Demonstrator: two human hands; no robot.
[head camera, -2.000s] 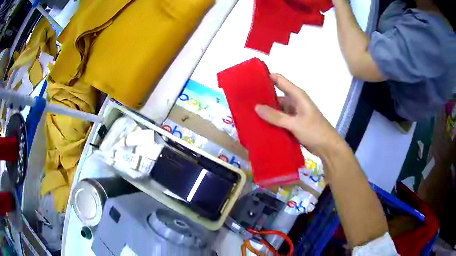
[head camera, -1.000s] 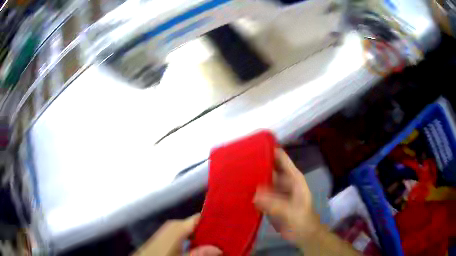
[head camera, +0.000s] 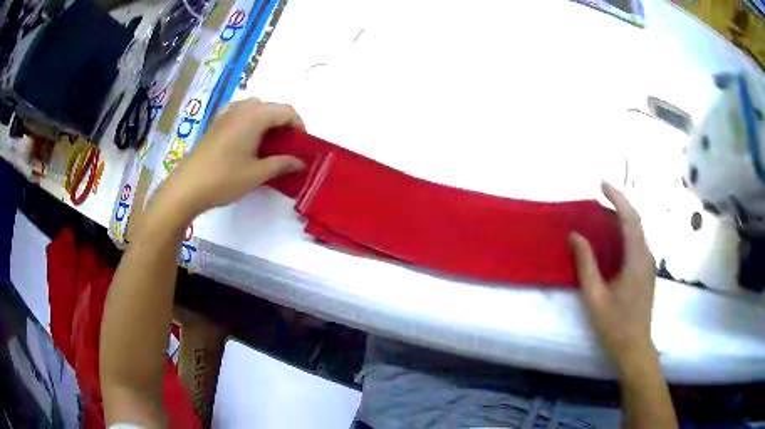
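A stack of long, slightly curved red fabric strips lies on the white machine table near its front edge. My left hand grips the left end, with fingers over the cloth and thumb below. Some layers at that end are offset from the rest. My right hand holds the right end between thumb and fingers. The white sewing machine head stands at the right edge, cut off by the picture. The needle area cannot be made out.
Tape with printed lettering runs along the table's left end. Black scissor handles and a dark plastic-wrapped bundle lie beyond it. Red cloth hangs below left. The wearer's grey-clothed lap is below the table edge.
The red stack has moved from in front of the table edge onto the tabletop. It now lies lengthwise left to right, with a hand at each end. The view has swung towards the table's left end.
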